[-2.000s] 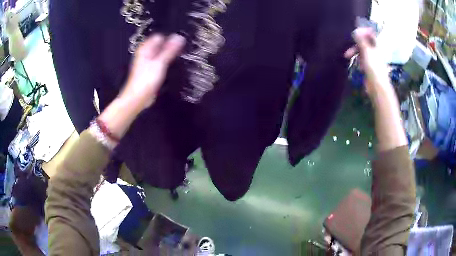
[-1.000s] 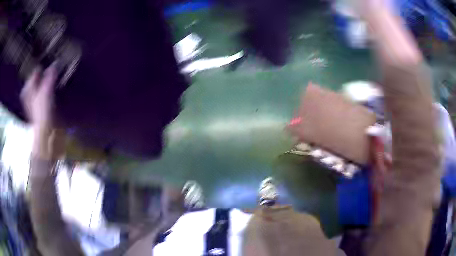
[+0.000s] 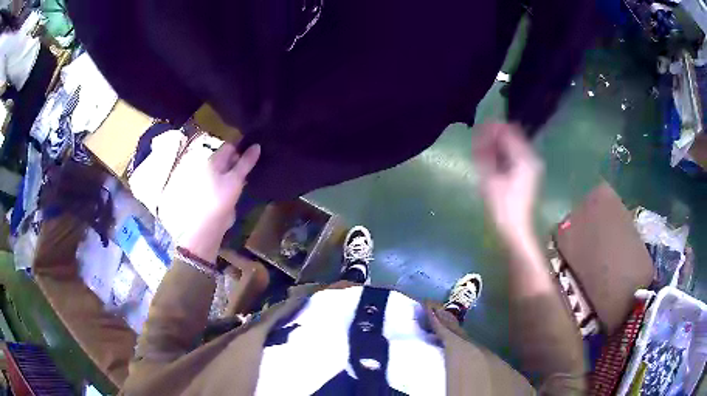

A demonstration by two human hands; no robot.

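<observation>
A very dark purple garment (image 3: 333,93) fills the top of the view, its curved lower edge hanging over the floor. A bit of pale looping trim (image 3: 308,19) shows on it at the top. My left hand (image 3: 231,182) pinches the lower edge of the garment at the left, thumb and fingers together. My right hand (image 3: 508,166) is blurred at the right end of the hem, beside a narrow dark hanging part (image 3: 543,73). Its fingers are curled; I cannot tell whether it holds the cloth or a tool.
The floor (image 3: 403,205) is green with scraps. An open carton (image 3: 291,236) stands at lower left, near white cloth and a brown padded edge (image 3: 66,263). A brown padded stool (image 3: 605,255) and a white basket (image 3: 682,332) stand at lower right.
The garment has swung back across the top centre. My left hand has moved right to its hem, and my right hand has come down and inward. The view looks further down.
</observation>
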